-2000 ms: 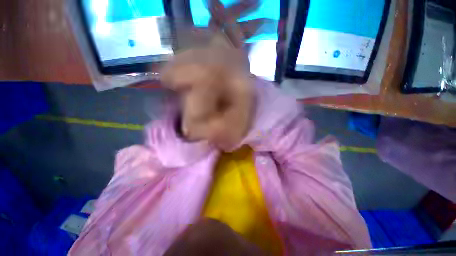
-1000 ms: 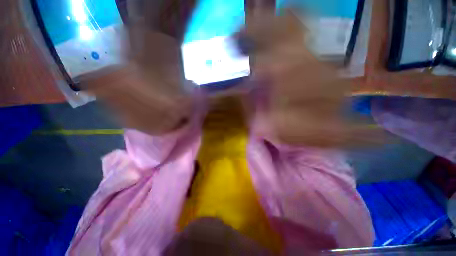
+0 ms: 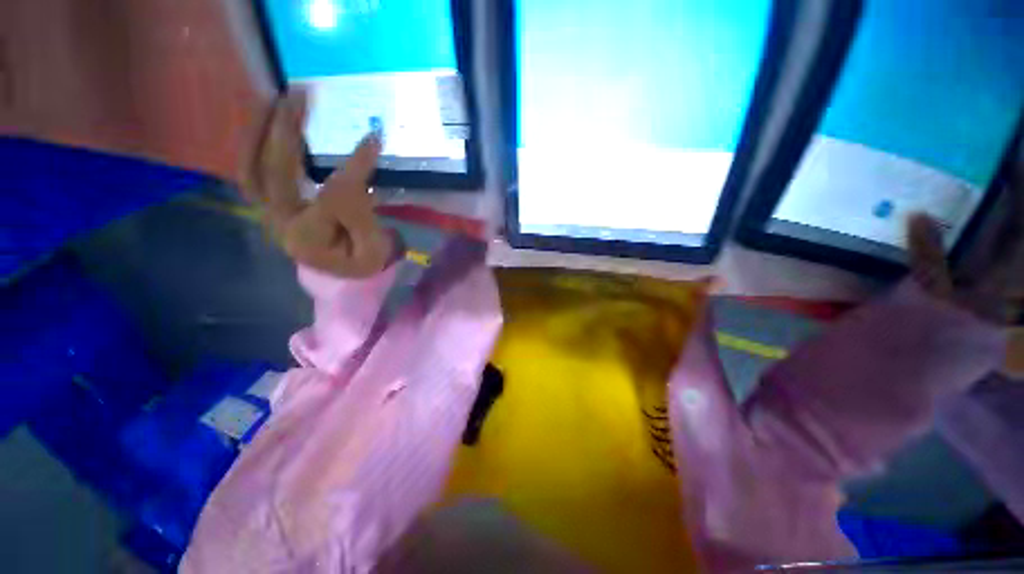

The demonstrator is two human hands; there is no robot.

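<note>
Three lit tablets lie side by side with blue-and-white screens and black borders: a left tablet [image 3: 387, 107], a middle tablet [image 3: 634, 123] and a right tablet [image 3: 887, 168]. My left hand [image 3: 326, 207] is at the lower left corner of the left tablet, fingers apart, one fingertip over its white screen area. It holds nothing visible. My right hand [image 3: 938, 258] is dark and blurred at the right tablet's lower edge, one finger over the screen. The rest of this hand is unclear. Pale sheet edges show around the tablets.
The orange-red bench [image 3: 124, 90] runs across the top. Blue plastic totes [image 3: 79, 207] are at the left, with pale labels on a lower one. Grey floor with a yellow line shows below the bench. A person's pink sleeve [image 3: 988, 432] is at the right edge.
My hands have moved apart from in front of my chest to the outer tablets. The middle tablet is now uncovered. The view has shifted, so the tablets look larger and closer.
</note>
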